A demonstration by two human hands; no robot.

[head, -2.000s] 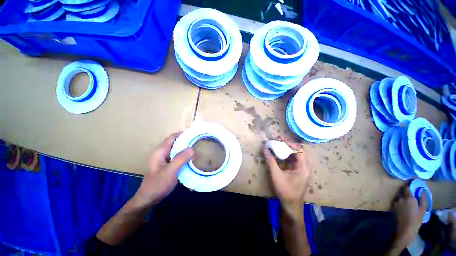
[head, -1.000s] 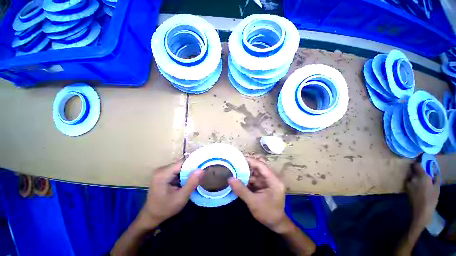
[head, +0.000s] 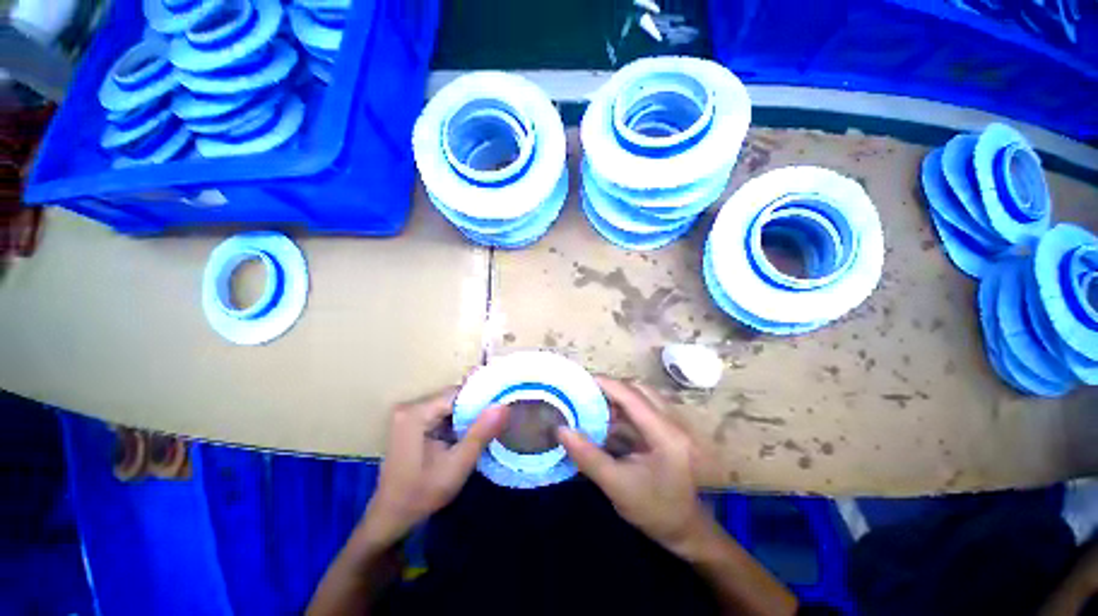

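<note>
A flanged ring (head: 530,469) is held between both hands at the bench's near edge, its raised collar facing up. My left hand (head: 436,463) grips its left side, thumb on the collar. My right hand (head: 644,463) grips its right side, thumb on the collar; the fingers of both hands are partly hidden under the brim. The white glue bottle (head: 692,366) lies on the bench to the right of the ring, beyond my right hand.
Stacks of flanged rings stand along the far side (head: 488,199) and at right (head: 1066,289). A loose single ring (head: 289,301) lies at left. A blue parts crate (head: 349,181) holds rings at far left. Dark stains mark the cardboard-covered bench (head: 385,349). Part of another person's arm (head: 1072,590) shows at lower right.
The glue bottle has left my right hand and lies on the bench. My right hand has taken hold of the ring's right side. The other person's hand at right has left the view.
</note>
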